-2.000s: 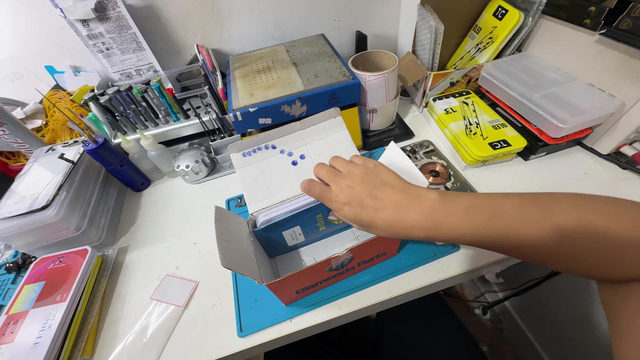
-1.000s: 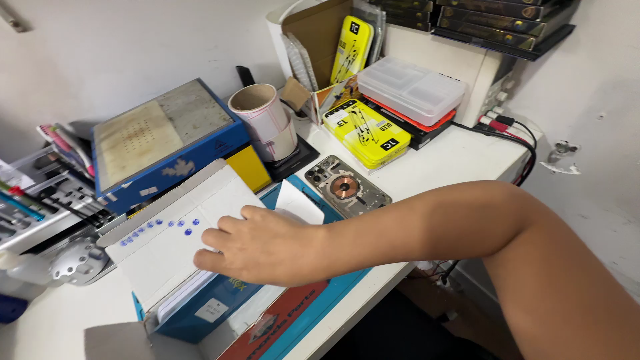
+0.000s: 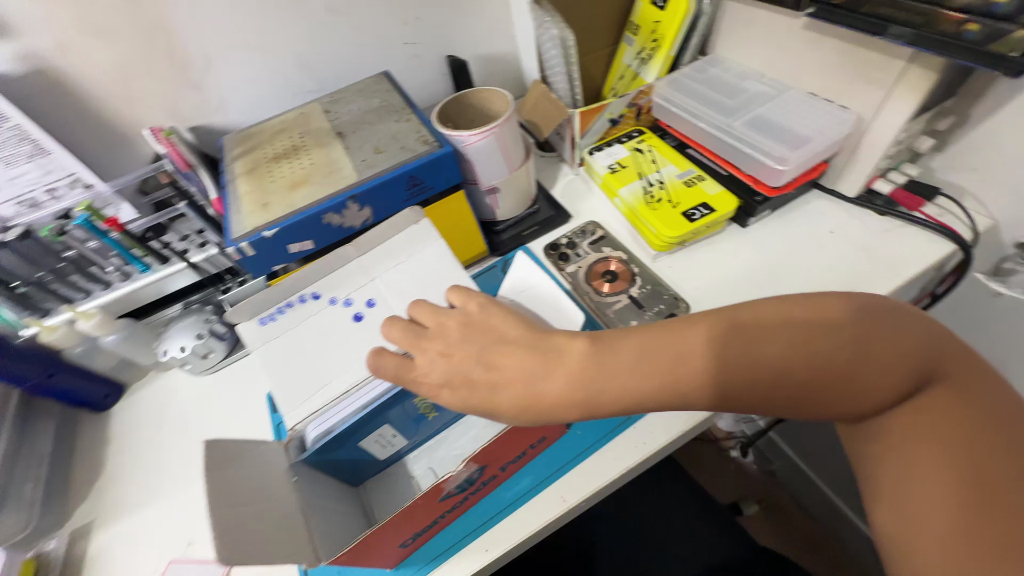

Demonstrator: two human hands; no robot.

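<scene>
My right hand (image 3: 480,356), reaching in from the right, rests over an open cardboard box (image 3: 448,488) with red sides. Its fingers are curled at the top of white and blue flat packages (image 3: 344,448) standing inside; whether they grip one is hidden. Behind them the raised white lid (image 3: 336,360) bears a row of blue marks. The box stands on a blue mat (image 3: 480,512). Beyond my wrist lies a smartphone with its back off and a copper coil showing (image 3: 612,276). My left hand is out of view.
At the back are a blue box with a stained top (image 3: 320,152), label rolls (image 3: 488,160), yellow tins (image 3: 664,192) and a clear plastic case (image 3: 752,120). Pens (image 3: 120,240) in a rack and small bottles (image 3: 112,336) stand left. Cables (image 3: 920,220) run at the right edge.
The view has swung about and come closer to the box. My right hand has stayed over the packages in the box, its fingers still curled.
</scene>
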